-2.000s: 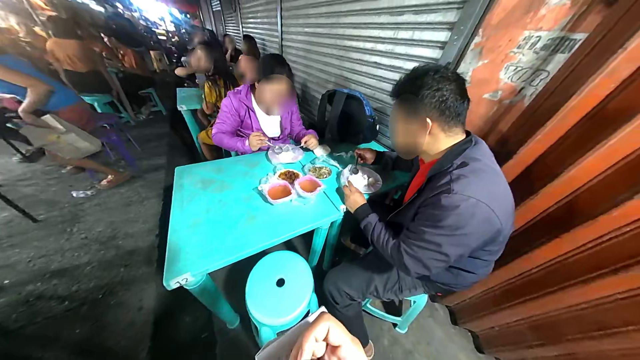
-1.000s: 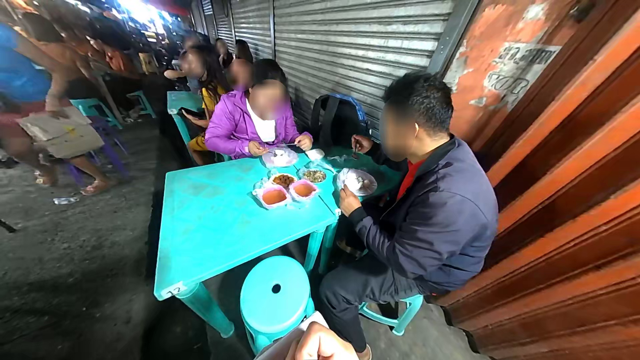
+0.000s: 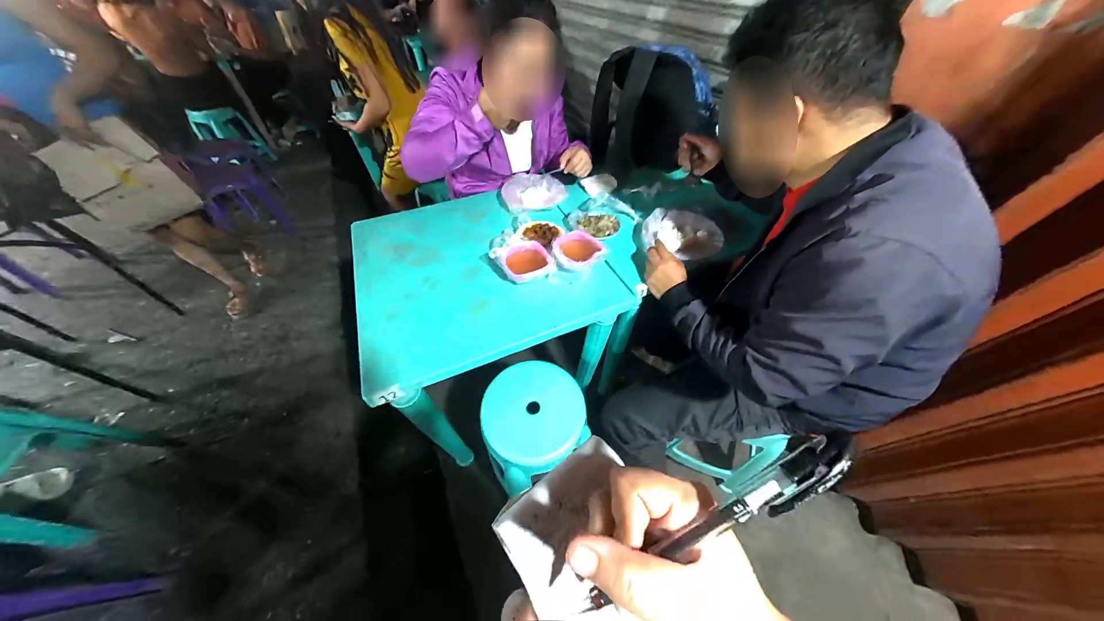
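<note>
My right hand (image 3: 651,535) is at the lower middle, its fingers closed around a dark pen (image 3: 703,526). The pen slants from lower left to upper right, with a clip or cord-like piece near its upper end. Beneath the hand lies a small white paper pad (image 3: 556,526) bearing writing, tilted in view. Of my left hand (image 3: 517,606), just a fingertip shows at the bottom edge against the pad; the rest is hidden. Just beyond the pad is a round turquoise plastic stool (image 3: 534,418) with a hole in its seat.
Past the stool stands a turquoise table (image 3: 423,293) with pink bowls of orange sauce (image 3: 527,260) and plastic-covered plates (image 3: 533,192). A person in purple (image 3: 466,129) and a person in a dark jacket (image 3: 845,250) sit there. An orange corrugated shutter (image 3: 1018,431) borders the right side.
My right hand and the pad show farther up in view, and the pen has become visible. The person in purple has raised one hand toward the face. The view has shifted.
</note>
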